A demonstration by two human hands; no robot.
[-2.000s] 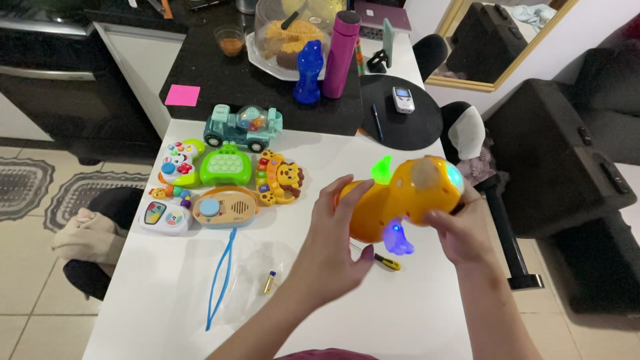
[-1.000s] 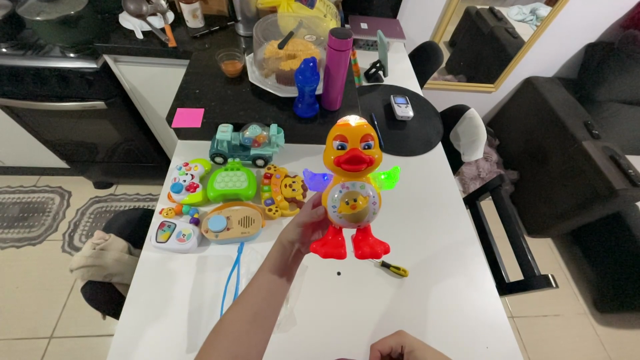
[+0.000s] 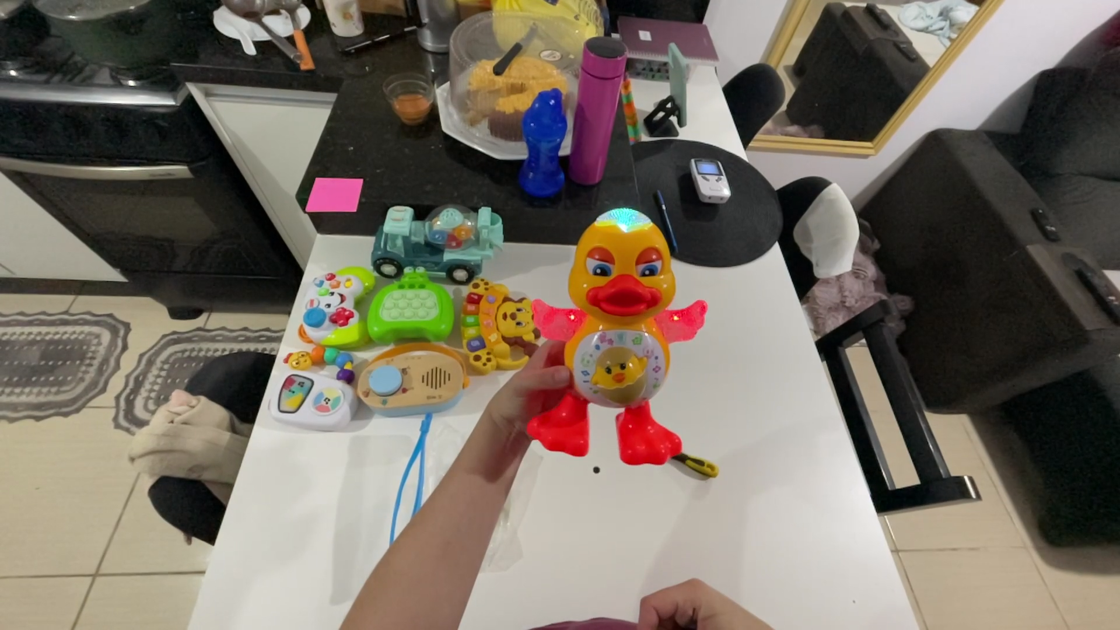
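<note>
My left hand (image 3: 535,385) holds a yellow plastic toy duck (image 3: 619,289) upright by its side, facing the camera. The duck has red feet, a round belly panel with a chick on it, red-lit wings and a light glowing on its head. Down at the bottom edge, my right hand (image 3: 696,605) lies near my body with its fingers curled; whether it holds anything is hidden. Beyond the duck's feet on the white table lies a yellow and black screwdriver or cutter (image 3: 697,465), partly covered. A small dark round piece (image 3: 597,470) is left of it.
At left stand a toy truck (image 3: 437,245), a green button toy (image 3: 410,308), a lion piano toy (image 3: 499,325), a wooden-look radio toy (image 3: 415,379) and a white toy (image 3: 312,401). Behind are a blue bottle (image 3: 543,144), a purple bottle (image 3: 598,109) and a covered cake (image 3: 512,83).
Two seconds ago both hands held the duck tilted on its side; my right hand has since let go and moved down. The wing lights have changed from purple and green to red.
</note>
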